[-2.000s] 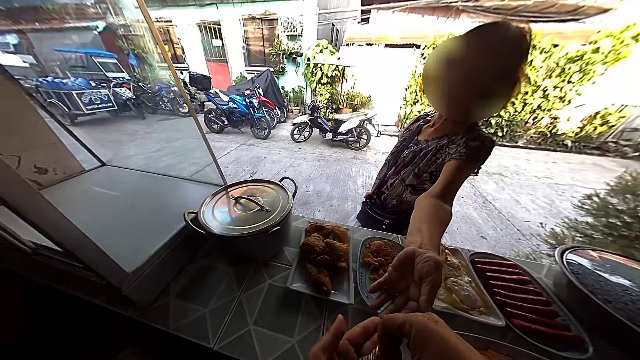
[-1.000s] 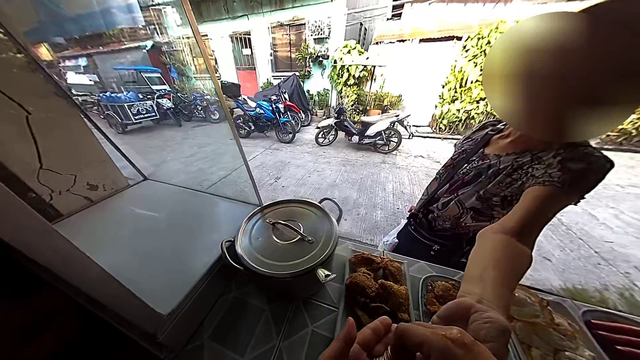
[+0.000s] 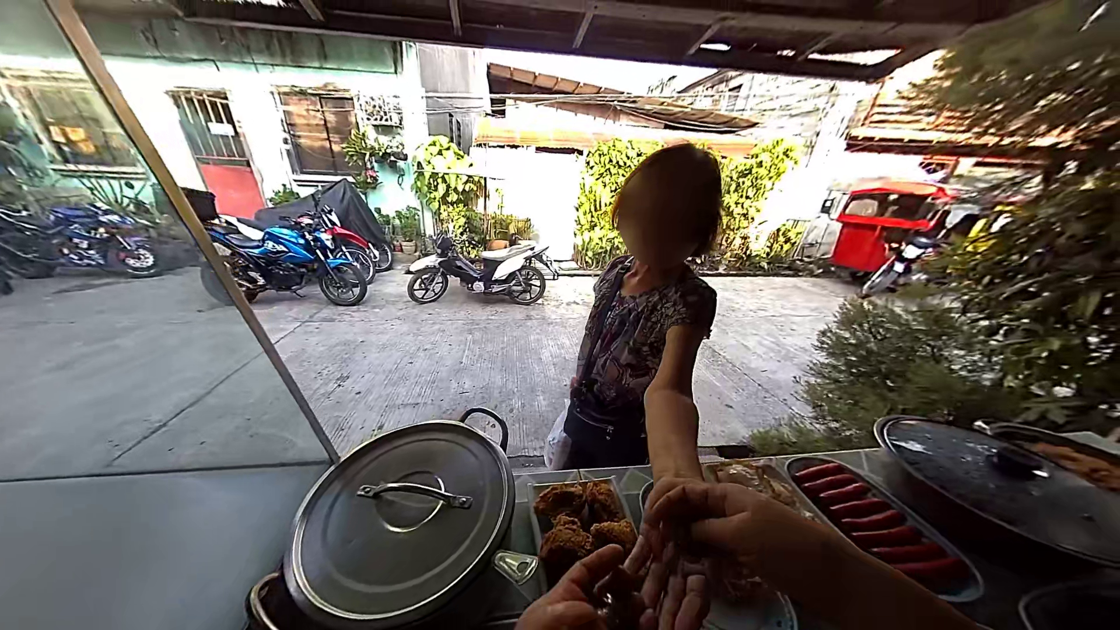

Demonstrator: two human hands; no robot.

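Across the counter a person in a patterned top [image 3: 626, 324] reaches an open hand [image 3: 669, 577] toward me. My right hand [image 3: 735, 525] is over that hand, fingers bent and touching or nearly touching its palm; whether something small lies between the fingers is too dark to tell. My left hand [image 3: 582, 599] is low beside the other hand, palm partly up and fingers curled, with what may be small objects in it. Just behind my left hand is a white tray of fried chicken [image 3: 567, 525]. A dish partly hidden by the hands stands below my right hand.
On the left is a large lidded metal pot [image 3: 402, 525]. To the right are a tray of red sausages [image 3: 862, 516] and a glass-lidded pan [image 3: 997, 477]. A glass panel with a metal edge [image 3: 201, 245] rises at left. Motorcycles [image 3: 486, 271] stand across the street.
My right hand has moved over the person's open hand, where before it was near my left hand. The view has shifted.
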